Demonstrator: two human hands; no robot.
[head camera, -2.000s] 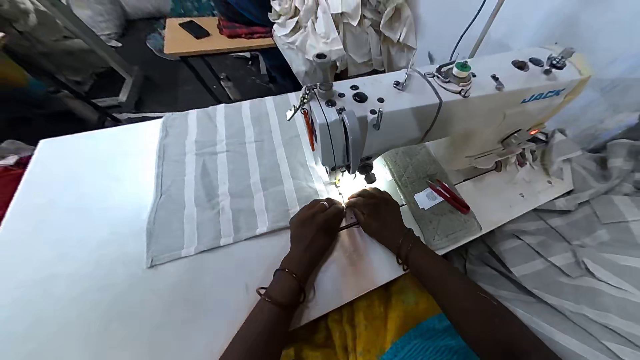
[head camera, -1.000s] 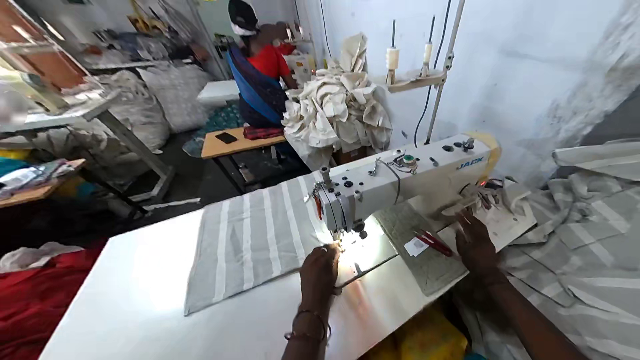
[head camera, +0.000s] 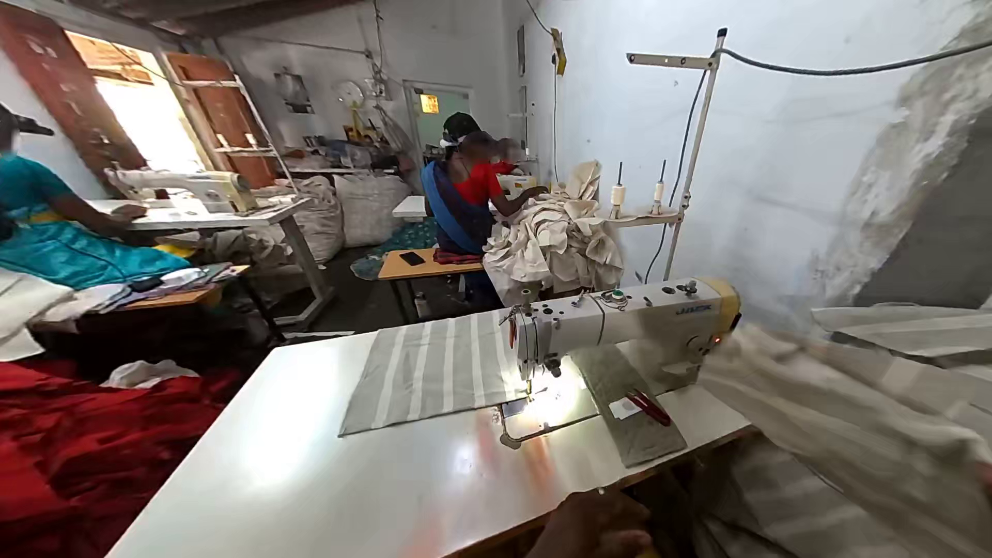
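Note:
My left hand (head camera: 597, 525) is low in the view, by the table's front edge, its fingers partly curled; whether it holds anything is unclear. Only a blurred bit of my right hand (head camera: 983, 474) shows at the right edge, against moving striped grey cloth (head camera: 845, 395); its grip cannot be made out. A flat grey-and-white striped cloth piece (head camera: 434, 368) lies left of the Jack sewing machine (head camera: 620, 322), its right edge near the lit needle area. Red-handled thread snips (head camera: 649, 408) and a small white label (head camera: 622, 408) rest on a green-grey fabric pad (head camera: 628, 434).
The white machine table (head camera: 310, 465) spans the middle. A thread stand (head camera: 690, 170) rises behind the machine. Beyond are a heap of cream cloth (head camera: 554, 240), a small wooden table (head camera: 403, 267) and a person (head camera: 465, 186). Another person (head camera: 46, 209) sits far left. Red cloth (head camera: 93, 457) lies at left.
The view has swung up. Both hands have left the needle area; my left hand is now by the front edge. Cloth at the right has been lifted and is moving.

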